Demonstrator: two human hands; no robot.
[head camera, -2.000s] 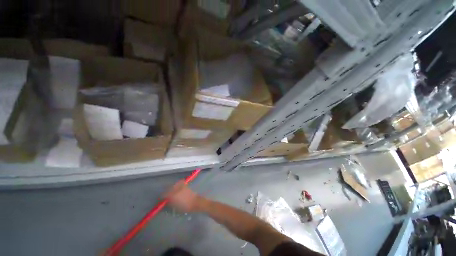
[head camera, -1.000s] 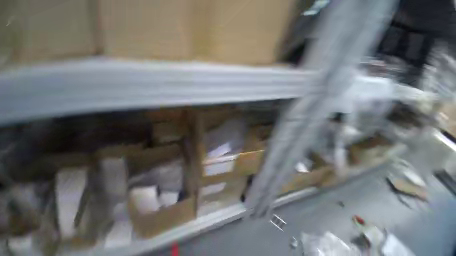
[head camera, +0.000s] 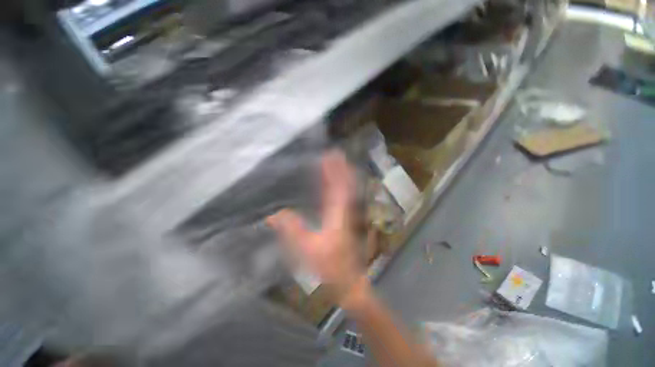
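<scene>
My right hand (head camera: 323, 240) is blurred in front of the bottom shelf of the rack. Its fingers are spread and nothing shows in it. Its bare forearm comes up from the bottom edge. An open cardboard bin (head camera: 449, 132) and a white paper slip or label (head camera: 401, 188) are beyond the hand on the shelf. I cannot tell if the fingers touch anything. My left hand is not recognisable in view; a small skin-toned patch at the bottom left edge is too blurred to name.
A pale shelf beam (head camera: 266, 122) crosses the upper left. On the grey floor at right lie a clear plastic bag (head camera: 517, 340), a poly bag (head camera: 585, 290), a white slip (head camera: 518, 287), a red scrap (head camera: 487, 260), a cardboard piece (head camera: 560, 140) and a black tray (head camera: 621, 82).
The view has swung along the rack and nearer the litter. The red handle that my right hand held two seconds ago is out of view. My right hand is now raised and open at the shelf.
</scene>
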